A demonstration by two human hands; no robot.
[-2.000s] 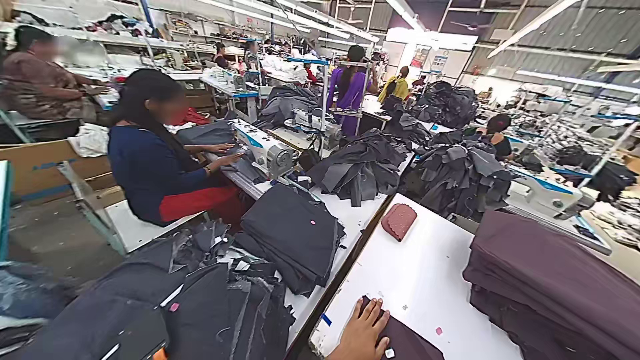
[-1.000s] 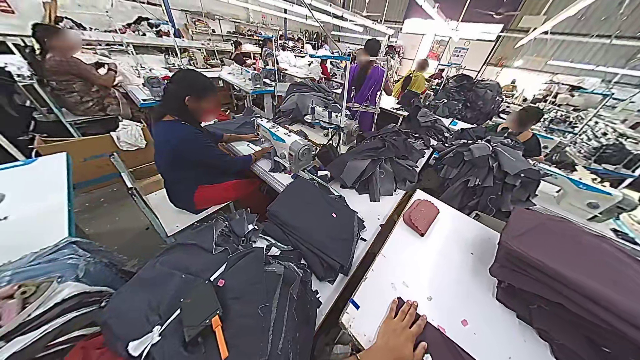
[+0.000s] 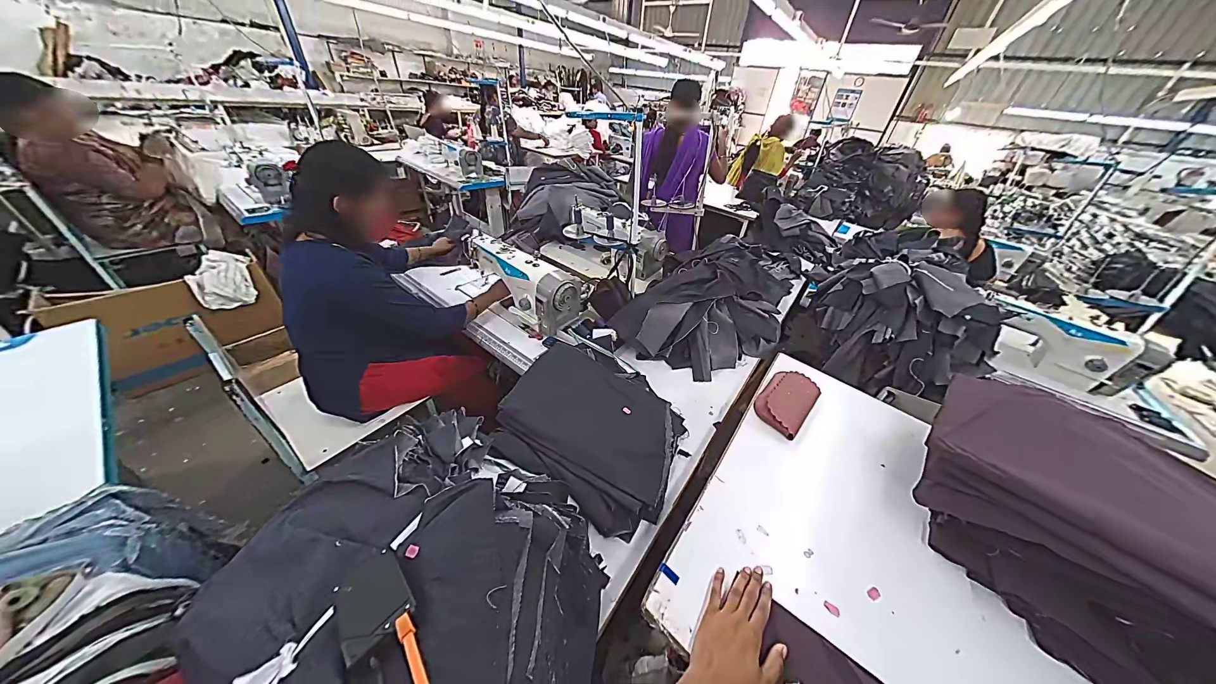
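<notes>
My left hand (image 3: 736,632) rests palm down at the near end of a white table (image 3: 855,484), fingers slightly apart, its thumb by a dark maroon cloth piece (image 3: 807,651). The cloth runs out of view at the bottom edge. My right hand is not in view. Farther up the table lies a scalloped reddish-brown case (image 3: 787,404). Small pink tags (image 3: 873,593) are scattered between the hand and a tall stack of folded maroon cloth (image 3: 1064,475) on the right. A short strip of blue tape (image 3: 669,573) sticks to the table's left edge.
Left of a narrow gap, dark cut cloth (image 3: 589,427) is piled on another table. A black object (image 3: 372,603) and an orange-handled tool (image 3: 411,646) lie on the near pile. A person in navy (image 3: 361,304) sits at a sewing machine (image 3: 532,280). More machines and workers stand beyond.
My left hand stays on the cloth by the table edge. The seated person in navy has an arm stretched out beyond the machine, holding dark cloth. The view has swung left.
</notes>
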